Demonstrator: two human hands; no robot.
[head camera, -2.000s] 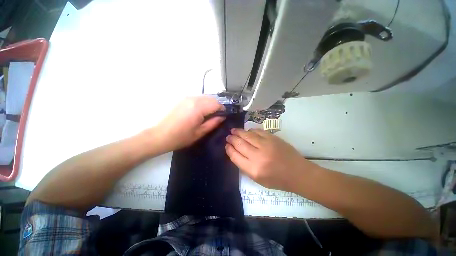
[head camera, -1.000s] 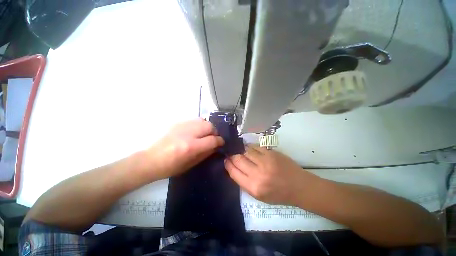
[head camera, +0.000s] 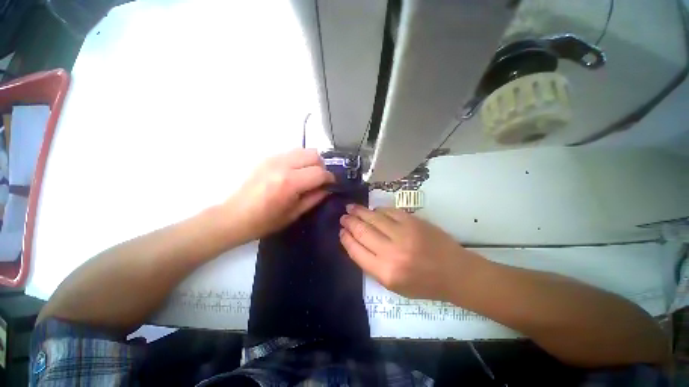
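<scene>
A dark fabric panel (head camera: 310, 280) runs from the presser foot down over the table's front edge toward my lap. Its far end lies at the presser foot (head camera: 350, 165) under the machine head. My left hand (head camera: 283, 189) pinches the cloth's left side, fingertips just in front of the foot, where a fold or narrow strip of the same cloth seems to lie. My right hand (head camera: 397, 246) rests with its fingertips flat on the panel's right edge, a little nearer to me. The needle tip is too small to make out.
The white sewing machine head (head camera: 446, 75) with its cream ribbed knob (head camera: 526, 109) stands above the right side. A smaller cream knob (head camera: 409, 199) sits beside the foot. A red basket (head camera: 47, 143) with pale pieces is at the left. A ruler scale (head camera: 423, 310) marks the table's front.
A second ago a dark flap stood raised between my fingers; now the cloth lies flatter. My right fingertips have moved from the flap onto the panel. The camera view has also shifted.
</scene>
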